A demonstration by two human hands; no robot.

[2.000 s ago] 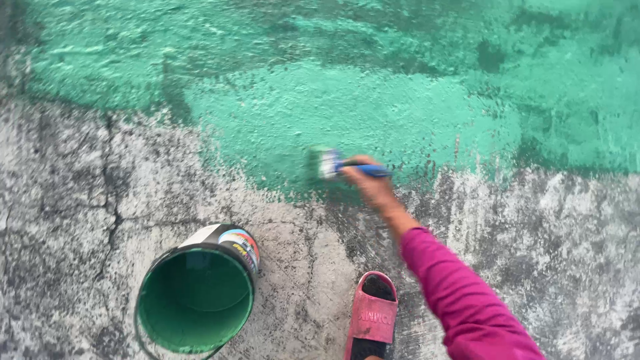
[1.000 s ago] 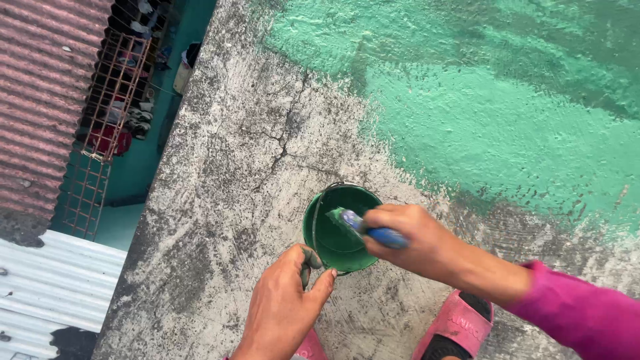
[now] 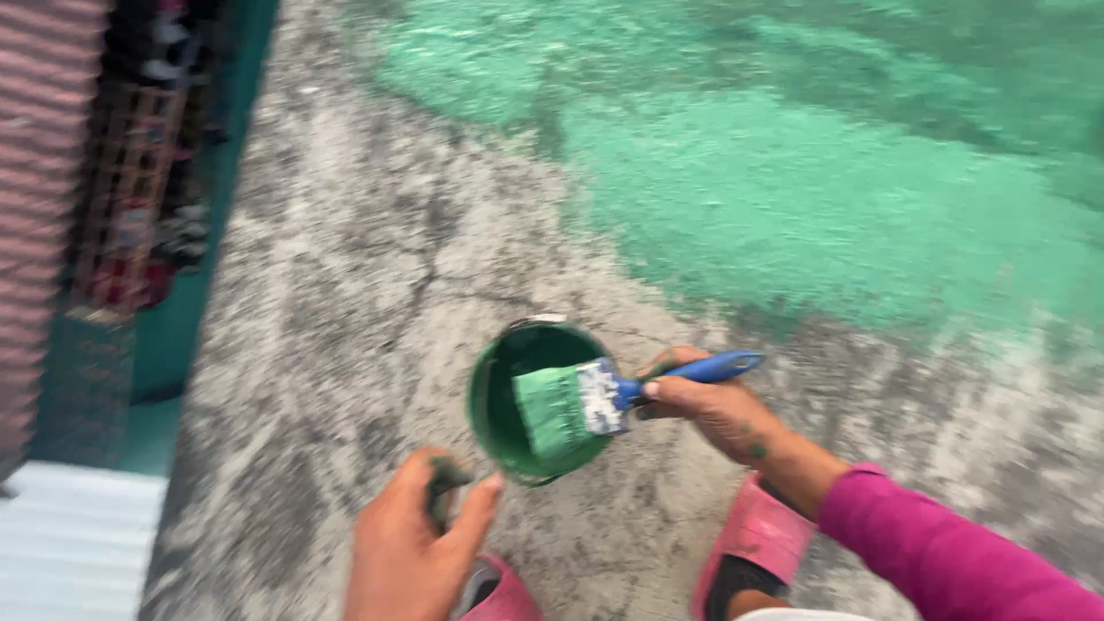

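Note:
My right hand [image 3: 711,401] grips a paintbrush [image 3: 617,397] by its blue handle. Light green paint coats the bristles, which are over the mouth of a paint bucket [image 3: 483,414]; the ferrule is spattered white. Dark green paint lines the bucket's inside. At the bucket's lower left, my left hand [image 3: 423,526] has thumb and fingers apart and holds nothing; its fingers carry dark green stains. Whether the left fingertips touch the rim, I cannot tell. Fresh green paint [image 3: 802,207] covers the upper right of the rough concrete surface [image 3: 345,345].
Pink slides [image 3: 763,535] on my feet stand near the bucket. The concrete's edge runs down the left side, with a drop beyond it. Past that edge are a rusty metal grille [image 3: 129,198], pinkish corrugated roofing [image 3: 47,216] and a pale corrugated sheet [image 3: 82,535].
The brush was sweeping over the green paint two seconds ago, then dipped in the bucket; now its bristles show above the mouth. My left hand has come away from the bucket's near rim.

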